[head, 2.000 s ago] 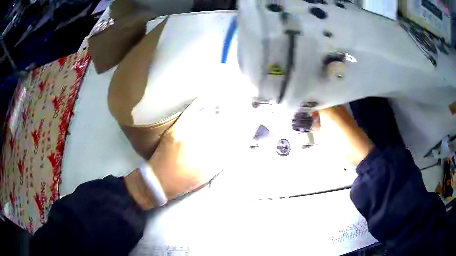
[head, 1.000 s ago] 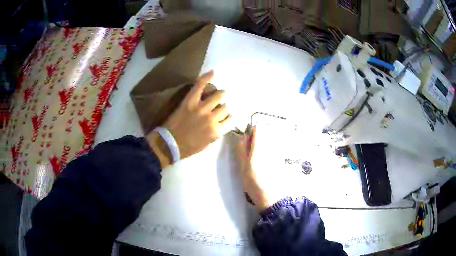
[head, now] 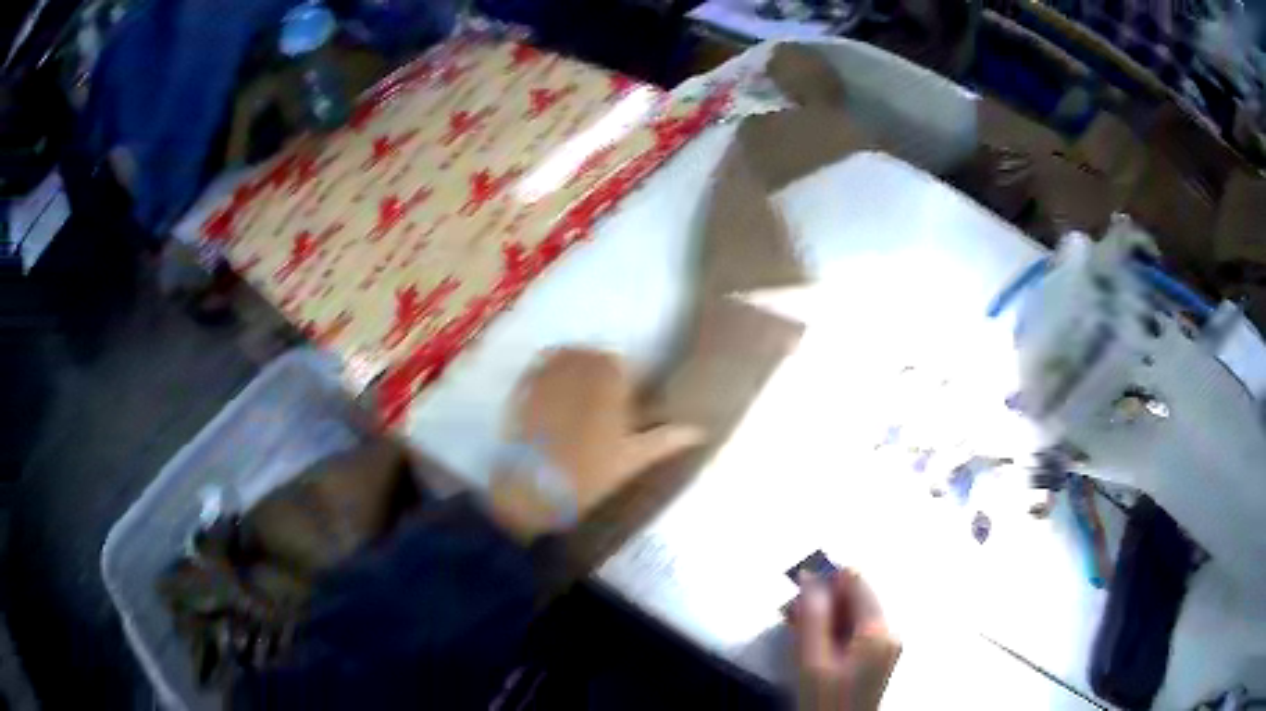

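A long brown fabric piece (head: 736,340) lies folded and bent on the white machine table, running from the back towards the front edge. My left hand (head: 576,424) is blurred and lies against the left side of this fabric, thumb pointing right over it; whether it grips is unclear. My right hand (head: 840,646) is at the table's front, partly cut off by the lower edge. Its fingertips pinch a small dark piece (head: 812,567), too blurred to name. The sewing machine head (head: 1090,333) stands to the right, away from both hands.
A cream board with red printing (head: 458,181) extends the table at the left. A pale tub (head: 132,556) with brown pieces stands below it. A dark case (head: 1145,604) and blue-orange snips (head: 1087,528) lie at the right. Brown pieces (head: 1062,181) lie behind the table.
The view has swung left, bringing the tub into sight. My hands are farther apart, with my right hand nearer the table's front edge. The brown fabric is more stretched out.
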